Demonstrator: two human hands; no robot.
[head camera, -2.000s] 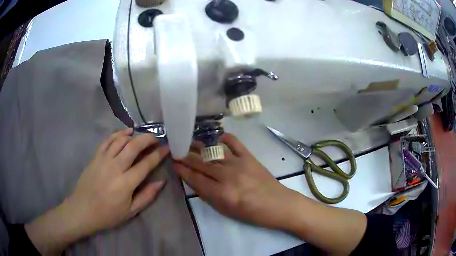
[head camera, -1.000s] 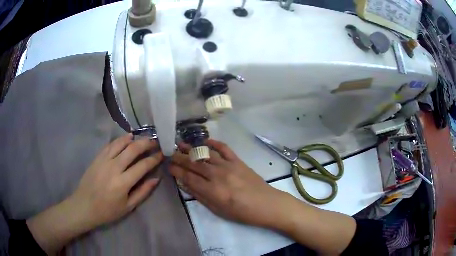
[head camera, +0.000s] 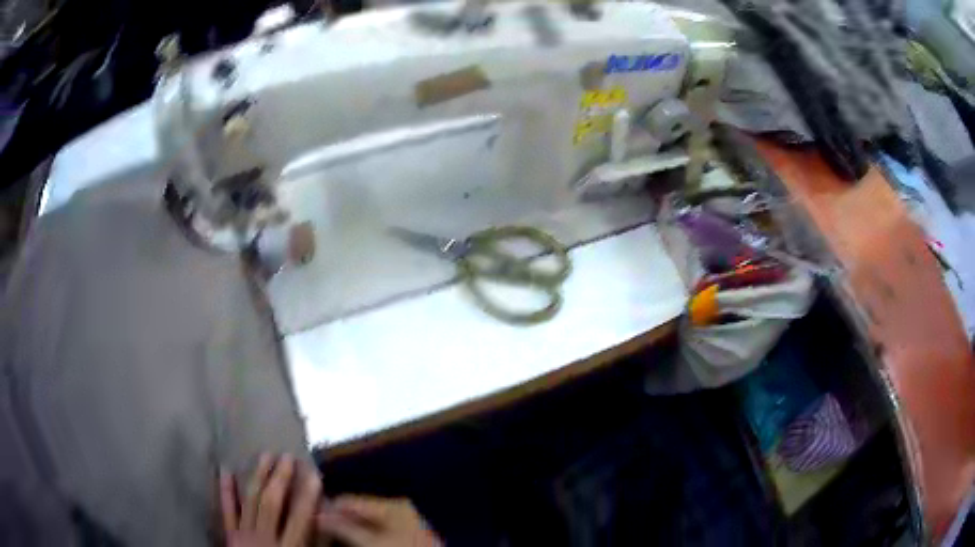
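Note:
The grey-brown cloth (head camera: 128, 321) lies on the left of the table and hangs over its front edge. My left hand (head camera: 269, 502) rests on the cloth near its right edge, cut off by the bottom of the picture. My right hand (head camera: 374, 521) is beside it, its fingertips at the cloth's edge, also cut off. The view is blurred, and the hands' hold on the cloth is partly hidden. The white sewing machine (head camera: 374, 96) stands behind, with its head (head camera: 230, 203) over the cloth's right edge. The needle area is too blurred to make out.
Scissors with olive-green handles (head camera: 513, 272) lie on the machine bed. A tool tray (head camera: 727, 240) with purple and orange items is at the right, with a pale cloth pouch (head camera: 738, 337) below. The table's brown front edge (head camera: 513, 395) runs below the scissors. An orange-red surface (head camera: 909, 321) is far right.
The view has swung to the right and blurred. Both hands have moved from beside the presser foot down to the cloth's edge near the table front. The scissors still lie on the bed.

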